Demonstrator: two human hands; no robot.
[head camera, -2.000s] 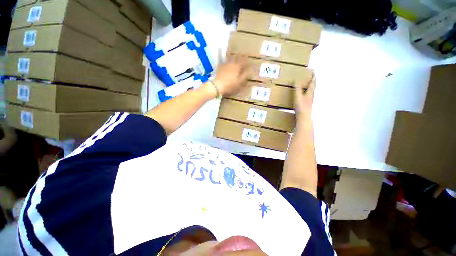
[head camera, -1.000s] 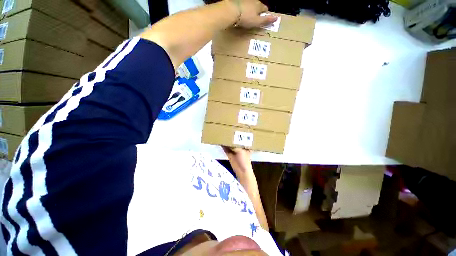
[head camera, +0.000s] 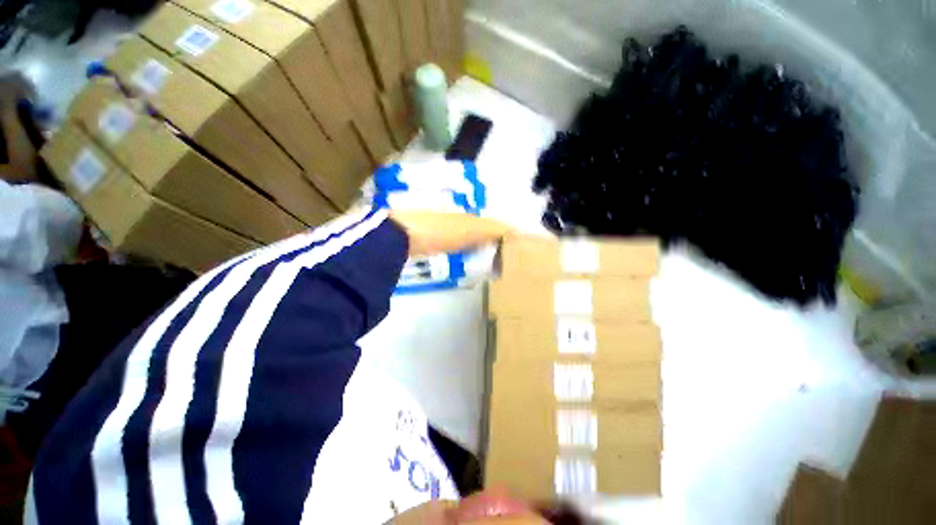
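Observation:
A row of several long brown inner cartons (head camera: 626, 344) lies side by side in front of me, white barcode labels in a line. My left hand (head camera: 477, 232) is blurred at the row's far left corner and grips its far end; its fingertips are hidden behind the cartons. My right hand is out of the picture or hidden. Blue-and-white retail boxes (head camera: 426, 179) lie left of the row, partly covered by my left forearm.
A big black cable heap (head camera: 708, 164) lies at the back. A grey-green bottle (head camera: 432, 106) and black phone (head camera: 470, 137) are behind the retail boxes. Labelled brown cartons (head camera: 277, 87) are stacked at left. Brown cardboard (head camera: 893, 467) is at lower right, translucent sheeting (head camera: 544, 46) behind the table.
The view has swung left and up, bringing the bottle, phone and whole cable heap into view. My left hand stays at the row's far end. My right hand, earlier at the near end, no longer shows.

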